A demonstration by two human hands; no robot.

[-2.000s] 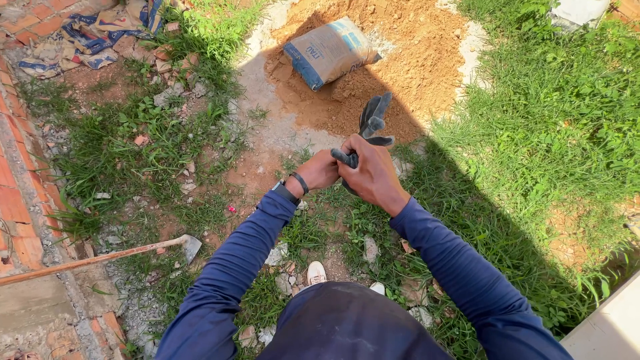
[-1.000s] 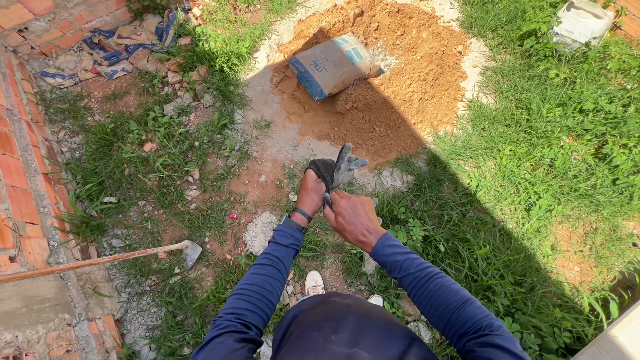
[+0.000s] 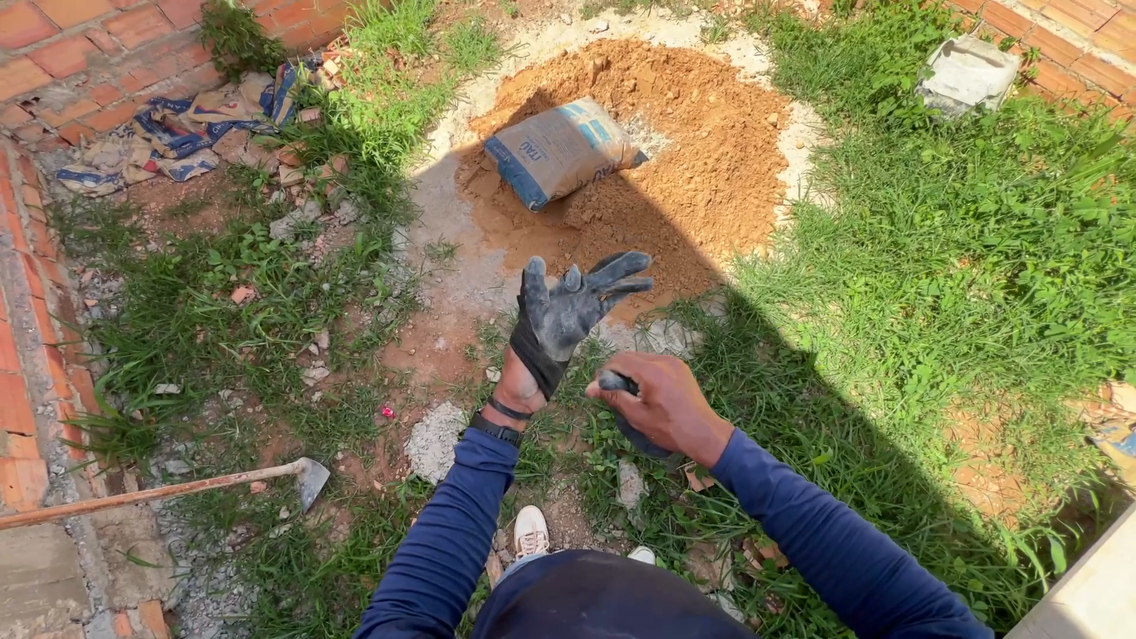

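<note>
A black and grey work glove (image 3: 561, 321) covers my left hand (image 3: 568, 311), which is raised with its fingers apart and holds nothing; the glove's cuff is bunched at the wrist, above a dark band and a watch. Just to the right, my bare right hand (image 3: 661, 399) is closed on a second dark glove (image 3: 641, 435), part of which shows between the fingers and below the palm. Beyond both hands a paper cement bag (image 3: 564, 151) lies on a mound of reddish sand (image 3: 710, 142).
A hoe (image 3: 306, 479) rests at the lower left by a low brick wall (image 3: 27, 355). Torn bags (image 3: 177, 133) lie at the upper left, near rubble. A pale, dirty container (image 3: 969, 75) stands in the grass at the upper right. A pale ledge (image 3: 1087, 581) borders the lower right.
The glove that was held at both hands is now on my left hand, its fingers spread. My right hand has come away from the left and now holds a second glove.
</note>
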